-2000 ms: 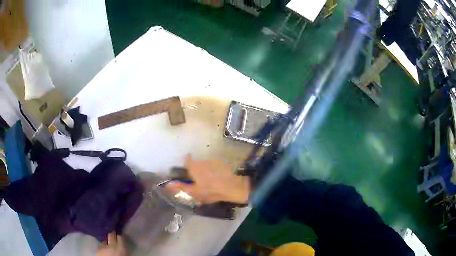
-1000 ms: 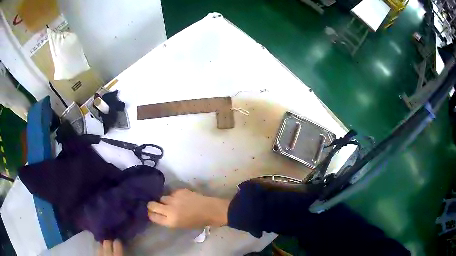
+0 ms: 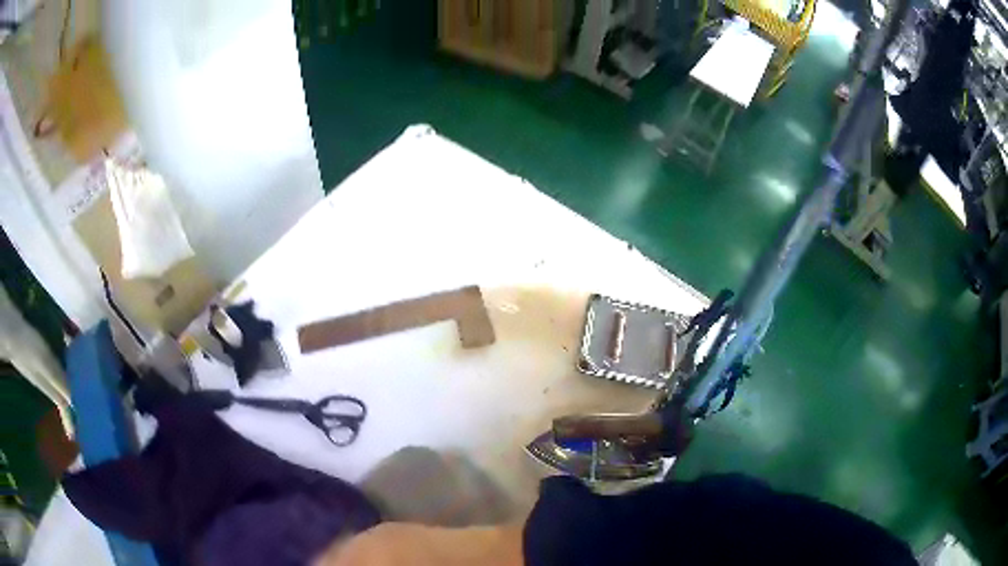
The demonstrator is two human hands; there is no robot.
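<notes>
A dark purple garment (image 3: 238, 486) lies at the lower left of the white pressing table (image 3: 442, 199), partly over a blue board. My right hand (image 3: 426, 544) is at the bottom edge, cut off by the frame, against the garment's right side. Its fingers do not show, so its grip cannot be told. My left hand is not in view. The steam iron (image 3: 602, 448), with a brown handle, sits on the table just beyond my right sleeve. A rounded grey-beige pad (image 3: 437, 486) lies between the garment and the iron.
Black-handled shears (image 3: 321, 415) lie beyond the garment. A brown L-square (image 3: 403, 318) lies mid-table. The metal iron rest (image 3: 632, 341) is near the right edge. Dark hoses (image 3: 779, 249) hang at right. A blue board (image 3: 100, 387) stands at left. A white bag (image 3: 149, 221) hangs upper left.
The right hand went from near the iron to the garment, then lower in the picture. The left hand's fingers have left the view. The view has shifted, and the iron now shows clearly.
</notes>
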